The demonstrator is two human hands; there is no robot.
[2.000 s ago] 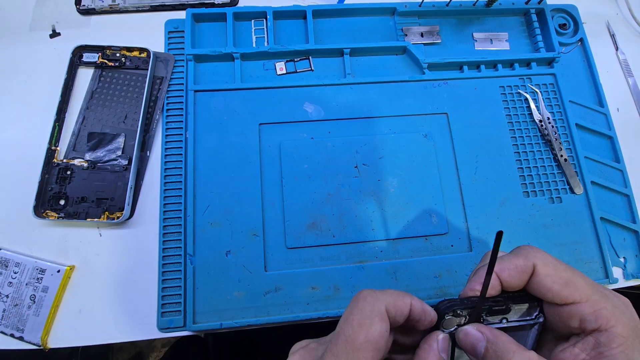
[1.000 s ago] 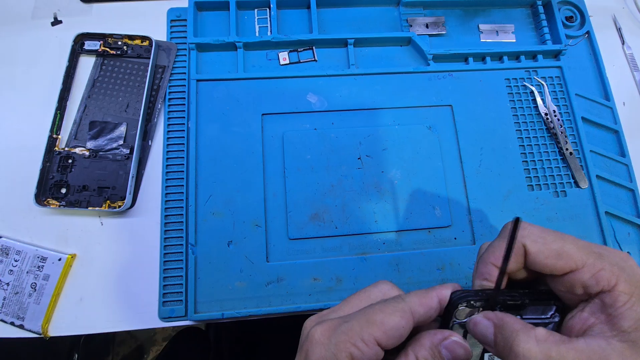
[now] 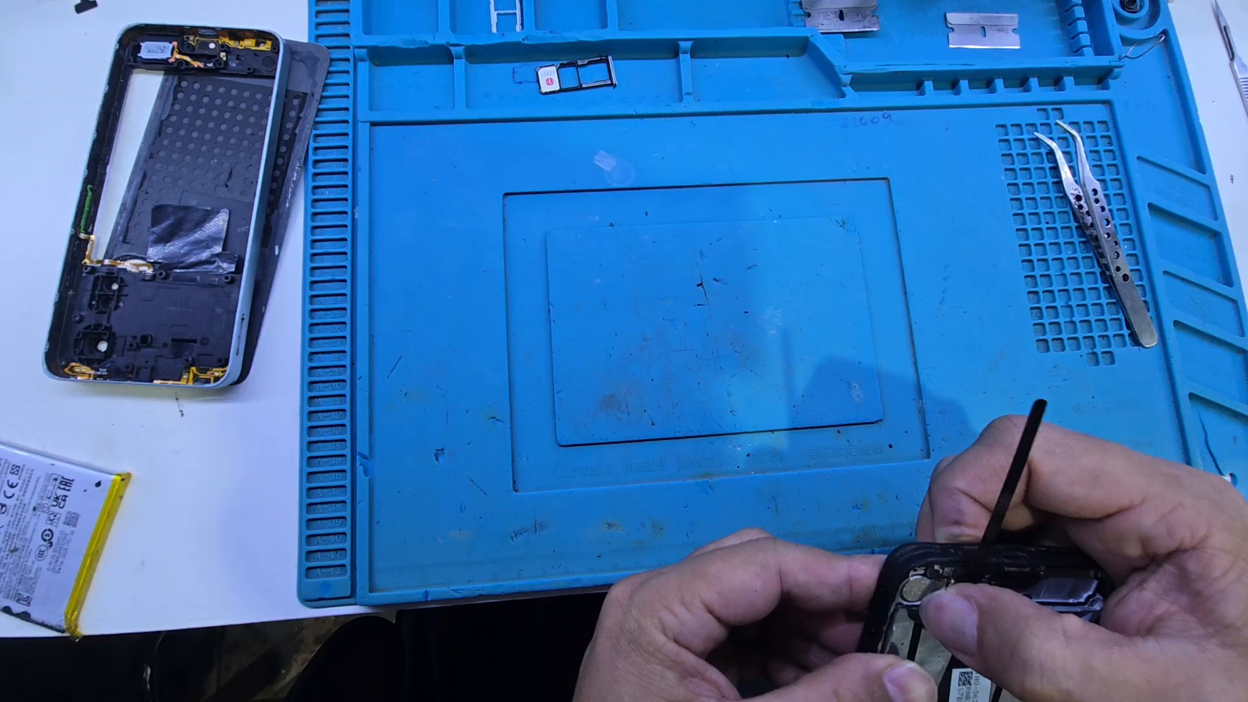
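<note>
At the lower right, my left hand [image 3: 751, 624] grips the left side of a black phone frame [image 3: 912, 575] with inner parts exposed. My right hand [image 3: 1102, 546] holds the same frame from the right, its thumb pressed on the inside near a round metallic part. A thin black strip [image 3: 1019, 473] sticks up from the frame's top edge between the thumb and fingers of my right hand; whether it is loose or attached, I cannot tell. The lower part of the frame runs out of view.
A blue silicone repair mat [image 3: 439, 341] bears curved tweezers [image 3: 1102, 234], a SIM tray [image 3: 577, 75] and razor blades [image 3: 983, 30]. To the left lie a phone mid-frame [image 3: 175, 292] over a dark panel [image 3: 292, 127] and a battery [image 3: 58, 536] with a yellow edge.
The black strip has changed its tilt between frames, and my right fingers have shifted around it. Both hands still hold the phone frame. The view has moved slightly.
</note>
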